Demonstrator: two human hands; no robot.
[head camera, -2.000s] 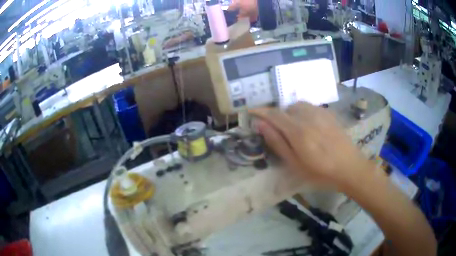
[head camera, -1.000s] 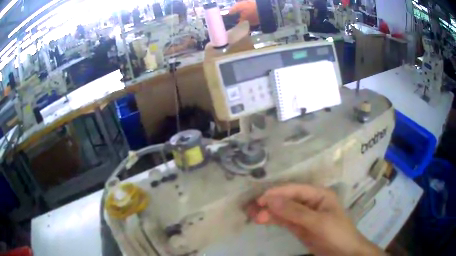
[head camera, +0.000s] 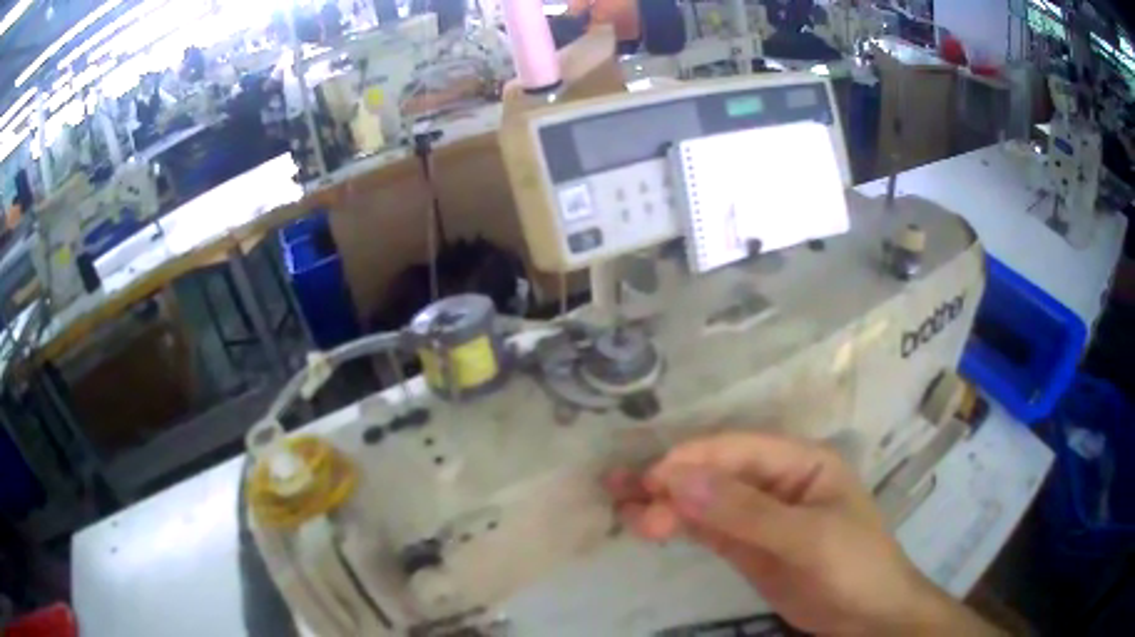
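Note:
The off-white sewing machine head (head camera: 548, 479) fills the lower middle, with "brother" lettering at its right end. My right hand (head camera: 784, 523) reaches in from the lower right, in front of the machine arm. Its thumb and fingertips are pinched together; whether a thread is between them cannot be seen. My left hand is not in view. Round dark metal discs (head camera: 619, 361) sit on the machine top beside a silver cylinder with a yellow label (head camera: 458, 348). A yellow cord (head camera: 303, 483) coils around a white knob at the left.
A control panel (head camera: 610, 187) stands behind the machine, with a spiral notepad (head camera: 766, 197) leaning on it. A pink thread cone (head camera: 532, 47) is behind. A blue basket (head camera: 1023, 342) is at the right. A red item (head camera: 40, 622) shows at the lower left edge.
My right hand has moved from the discs on the machine top down to the front of the arm, its fingers pinched. The view has shifted slightly.

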